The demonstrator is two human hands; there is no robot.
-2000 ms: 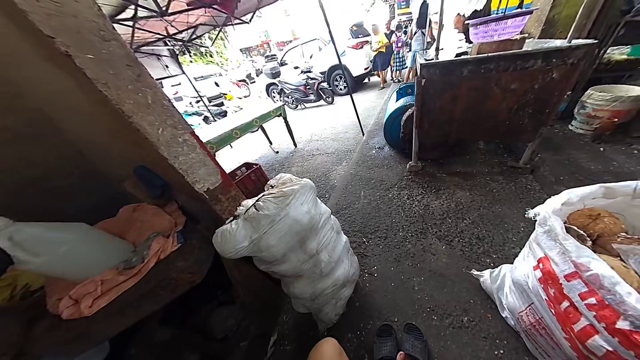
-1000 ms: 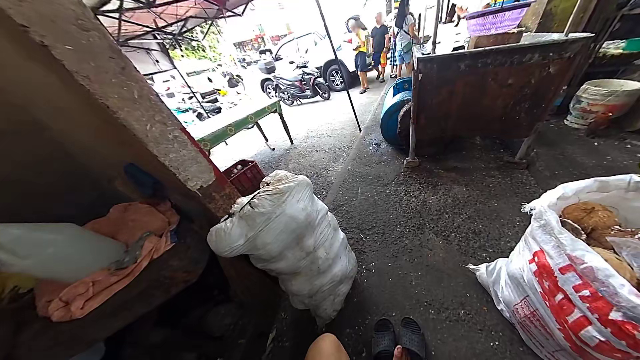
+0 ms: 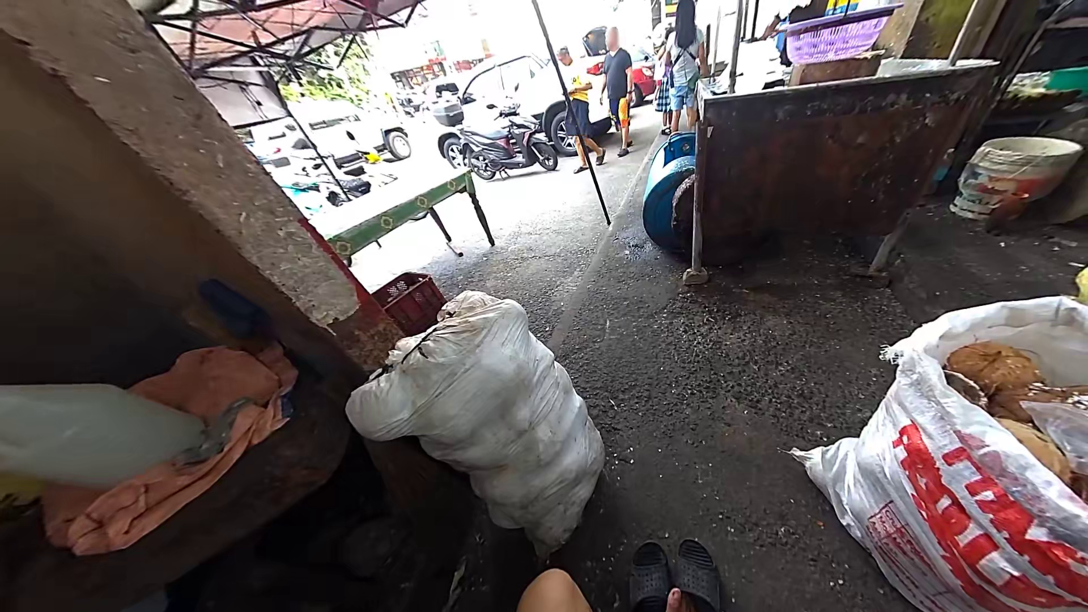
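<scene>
Neither my left hand nor my right hand shows in the head view; only a bare knee (image 3: 554,592) and my feet in dark slip-on sandals (image 3: 674,574) are at the bottom edge. A full, tied white sack (image 3: 510,408) leans at the foot of the wall, left of the middle. At the right stands an open white woven sack (image 3: 952,484) with red lettering, holding coconut husks or shells (image 3: 994,367) and a piece of clear plastic. On a ledge at the left lie an orange cloth (image 3: 170,501) and a pale translucent plastic container (image 3: 93,433).
A red plastic crate (image 3: 410,302) sits behind the tied sack, near a green-edged table (image 3: 408,208). A rusty metal stand (image 3: 833,161) and a blue drum (image 3: 670,200) are ahead. A bucket (image 3: 1013,174) stands at the right. People, a motorcycle (image 3: 510,144) and vehicles are on the street.
People on the street have moved; two now walk near the thin pole beside the parked motorcycle. The sacks, the crate and my feet have stayed about where they were.
</scene>
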